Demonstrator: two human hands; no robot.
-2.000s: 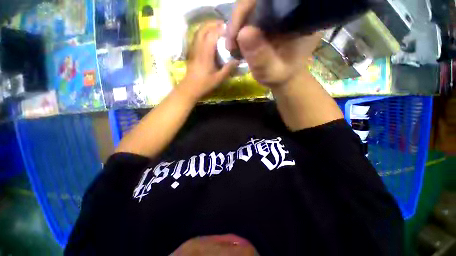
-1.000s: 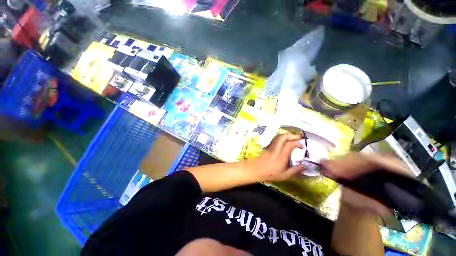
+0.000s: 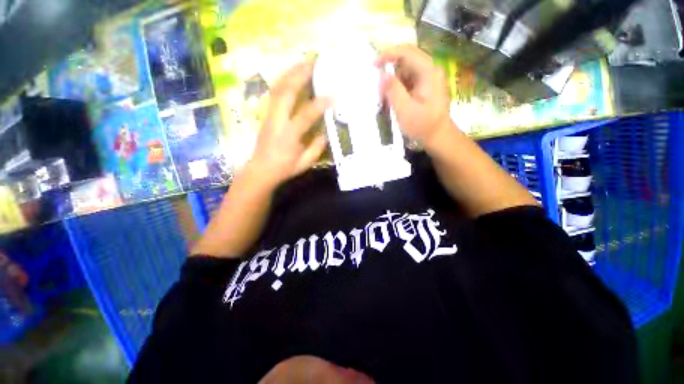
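A white plastic housing (image 3: 373,171) lies between my hands at the bench's front edge, its upper part overexposed. Two prongs with open gaps run toward me and end in a wide crosspiece past the edge. My left hand (image 3: 289,124) is at its left side, fingers spread along it. My right hand (image 3: 420,94) grips its right side near the upper part, fingers curled. A long black screwdriver (image 3: 559,41) lies blurred at the upper right, out of my hands.
A yellow work pad (image 3: 259,34) lies under the housing. Silver-grey boxy parts (image 3: 480,30) are at the upper right. Printed sheets (image 3: 124,142) and dark parts are on the left. Blue crates (image 3: 139,255) stand below the bench edge; the right one holds stacked black-white parts (image 3: 576,180).
The black screwdriver has left my right hand. Both hands are now on the white housing, with its prongs toward me. The view has swung back over the bench front.
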